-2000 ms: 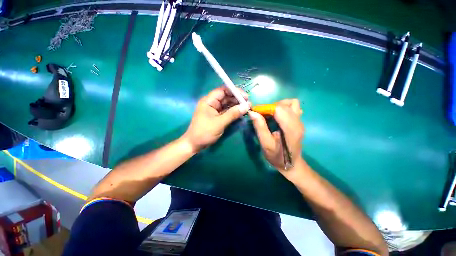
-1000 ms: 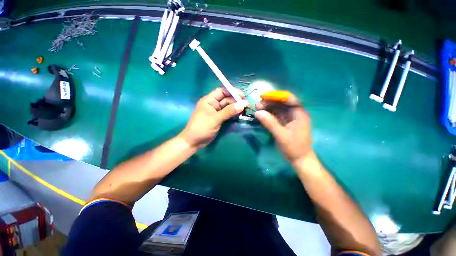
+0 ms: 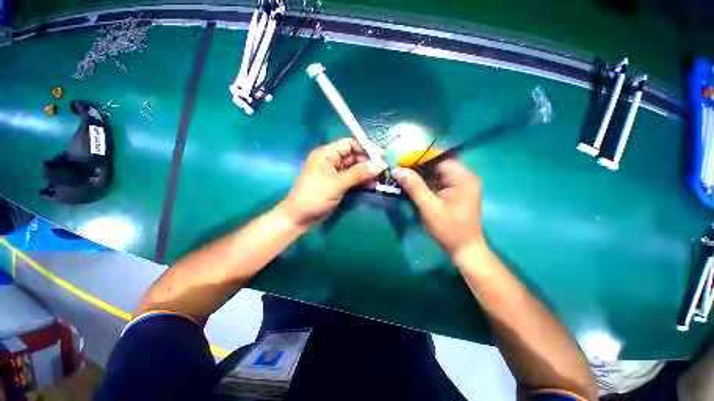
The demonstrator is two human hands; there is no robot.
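Note:
My left hand [image 3: 333,178] grips the near end of a white bar assembly [image 3: 341,106], which points up and to the left. My right hand [image 3: 448,196] is at the same end and holds the orange-handled tool [image 3: 419,158] between its fingers; the tool's tip is hidden. Dark wires [image 3: 485,137] fan from my right hand up to the right, blurred, with pale tips. A small white end piece [image 3: 387,188] shows just below my fingertips. Small metal pins [image 3: 381,124] lie on the green mat beyond my hands.
White bars with dark wires [image 3: 254,59] lean near the rail [image 3: 470,59]; more bars [image 3: 609,117] lie at right and at the right edge. At left are a pin pile [image 3: 113,47], small orange pieces [image 3: 57,92] and a black curved object [image 3: 82,160]. A blue bin [image 3: 695,168] is at right.
Dark wires now fan out to the upper right of my right hand. The orange tool has shifted slightly down and left since a second ago. My left hand has stayed on the bar.

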